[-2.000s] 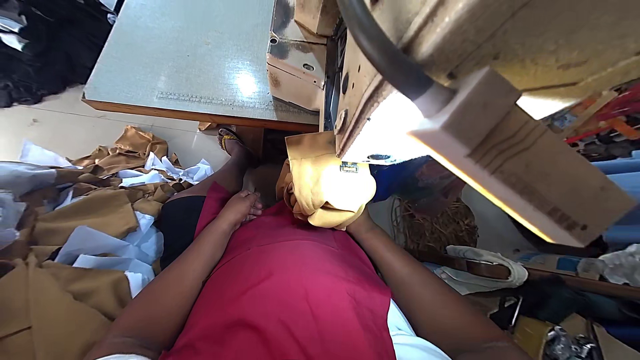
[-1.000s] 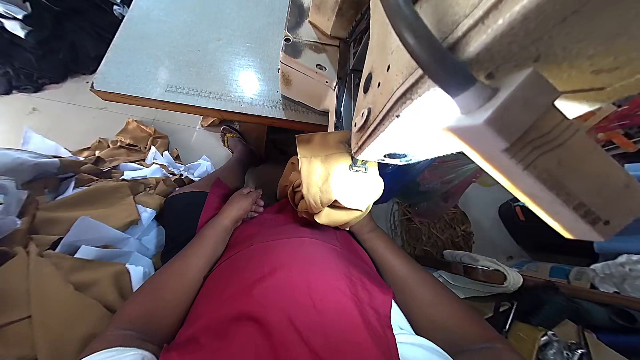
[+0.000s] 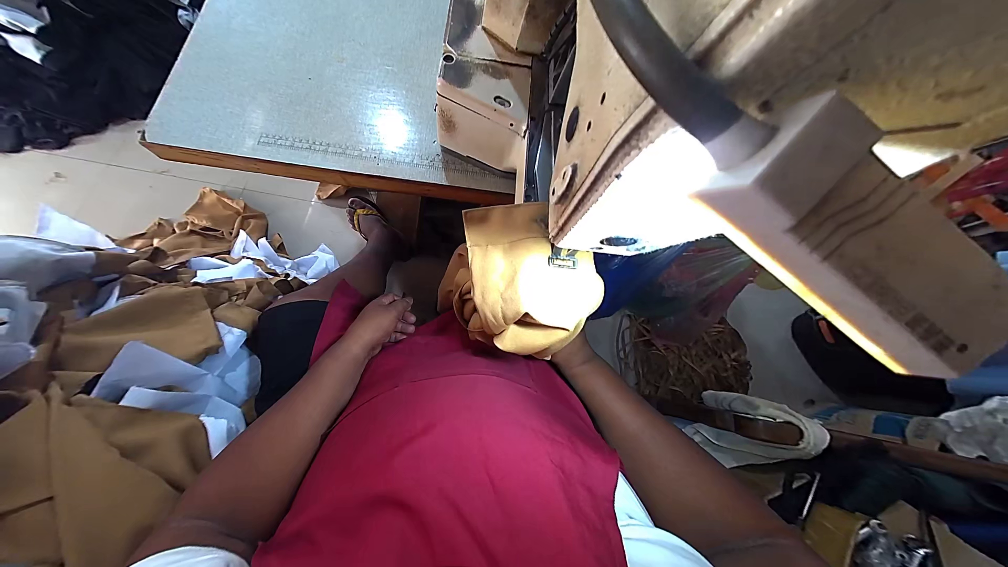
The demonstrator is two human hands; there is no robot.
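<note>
A bundled piece of tan fabric lies at the presser foot of an industrial sewing machine, brightly lit from above. My right hand is mostly hidden under the lower right side of the bundle, so its grip cannot be made out. On my lap, left of the fabric, my left hand rests with curled fingers, apart from the cloth. Whether anything is inside those fingers does not show. A lamp housing on a black flexible neck hangs at the right of the machine head.
A grey worktable with a printed ruler edge stands ahead. Tan and white cloth pieces pile up on the left, with black fabric behind. At the right are a bundle of brown strips and a shelf with mixed items.
</note>
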